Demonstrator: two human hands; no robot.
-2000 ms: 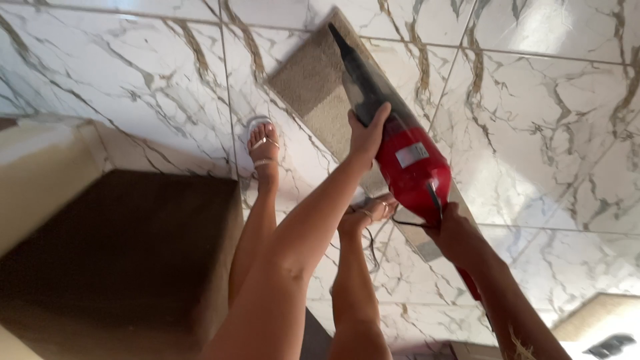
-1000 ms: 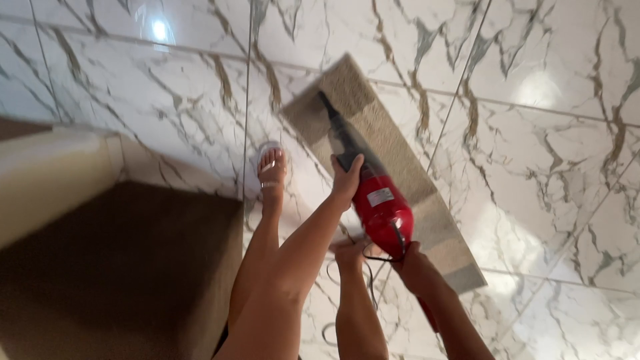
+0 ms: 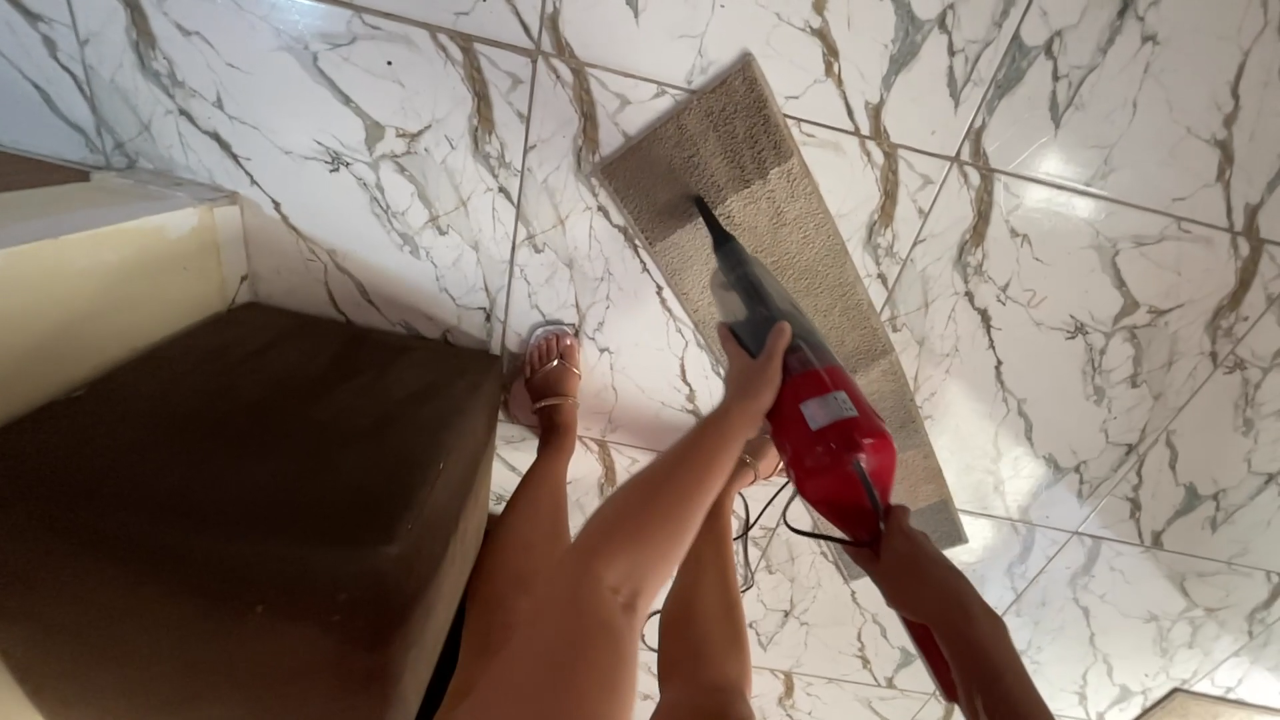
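Note:
A red and black handheld vacuum cleaner (image 3: 832,420) slants across the view, its narrow black crevice nozzle (image 3: 712,220) pointing at the upper part of a beige and brown patterned rug (image 3: 800,240). My left hand (image 3: 757,372) grips the dark, translucent front section of the vacuum. Around the red handle at the rear closes my right hand (image 3: 905,565), beside a black power cord (image 3: 815,535). Whether the nozzle tip touches the pile cannot be told.
A dark brown upholstered seat (image 3: 230,500) fills the lower left, near a cream low wall (image 3: 110,290). My sandalled foot (image 3: 553,370) stands on the marble-patterned tile floor (image 3: 400,150). The cord loops beside my other foot (image 3: 760,462). A light-coloured edge shows at the bottom right.
Two seconds ago the nozzle pointed at the rug's upper end; now it is farther in from that end. Both hands have stayed on the vacuum. The view has shifted.

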